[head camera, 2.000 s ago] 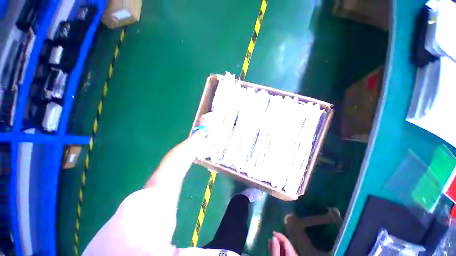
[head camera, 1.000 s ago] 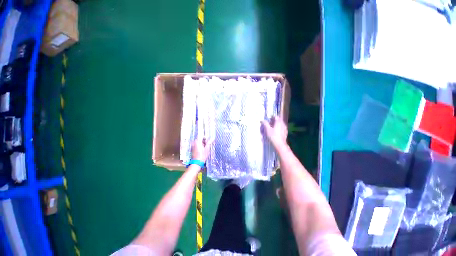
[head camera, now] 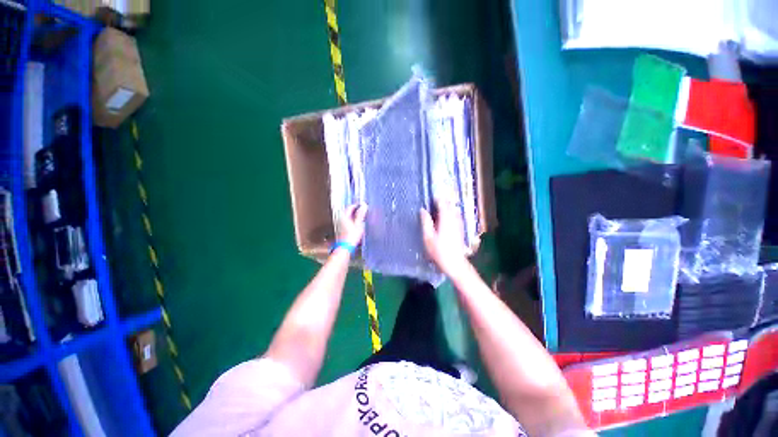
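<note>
An open brown carton [head camera: 310, 183] stands below me, over the yellow-black floor tape, with silvery wrapped packs [head camera: 456, 141] upright in a row. A wide, flat bubble-wrapped pack [head camera: 397, 179] is raised and tilted above the others. My left hand [head camera: 352, 224] is at its left edge and my right hand [head camera: 439, 232] at its right edge, holding it between them. The fingers are partly hidden by the wrap. What is inside the pack cannot be told.
At right is the green bench [head camera: 546, 213] with a clear bag [head camera: 633, 269], a red sheet with white labels [head camera: 665, 380], and green [head camera: 650, 107] and red sheets. A blue rack [head camera: 94, 188] and a closed carton [head camera: 117, 77] stand at left.
Both hands were on the packs inside the carton; now one pack is lifted and tilted between them. Earlier only the left hand reached into the carton. The view has shifted over the bench.
</note>
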